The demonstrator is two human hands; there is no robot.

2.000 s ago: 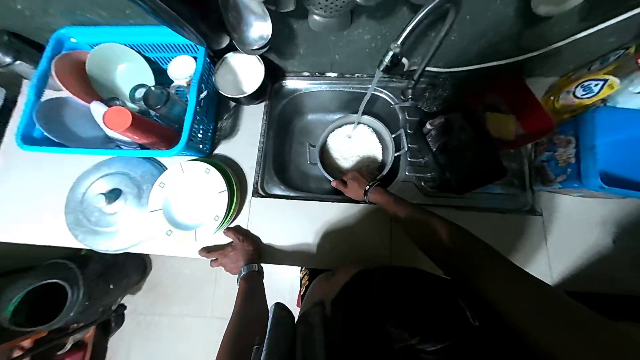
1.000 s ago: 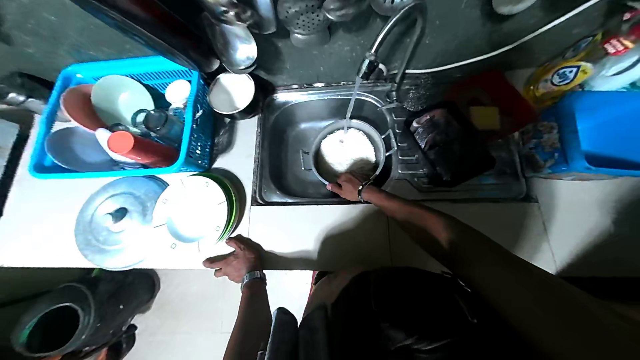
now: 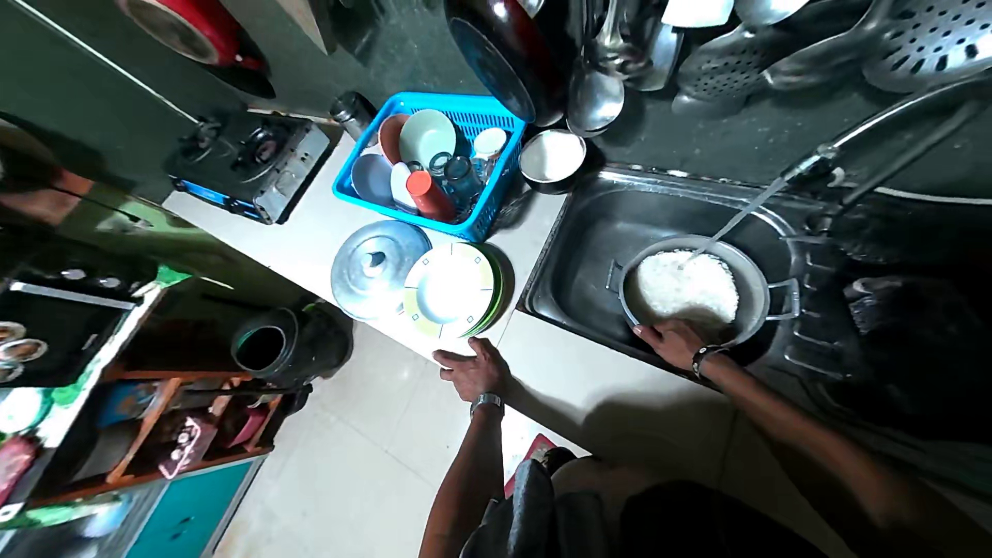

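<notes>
Water runs from the sink's faucet (image 3: 814,159) into a metal pot (image 3: 752,283) in the steel sink (image 3: 589,232). White grains, apparently rice (image 3: 686,283), lie in the pot. My right hand (image 3: 676,342) is at the pot's near rim, fingertips on or just over it; whether it grips the rim is hidden. Resting on the counter edge is my left hand (image 3: 474,372), fingers spread, holding nothing. Just beyond it stands a stack of plates (image 3: 448,291), beside a round metal lid (image 3: 380,270).
A blue plastic basket (image 3: 341,182) of bowls and cups stands behind the plates, near a small pot (image 3: 552,159). Ladles and a skimmer (image 3: 930,46) hang on the wall. A gas stove (image 3: 256,167) is at the counter's far left, a dark bin (image 3: 291,345) below.
The view has swung left, bringing the stove and shelves into sight. Both hands keep about the same places, at the pot and the counter edge, and the water still runs.
</notes>
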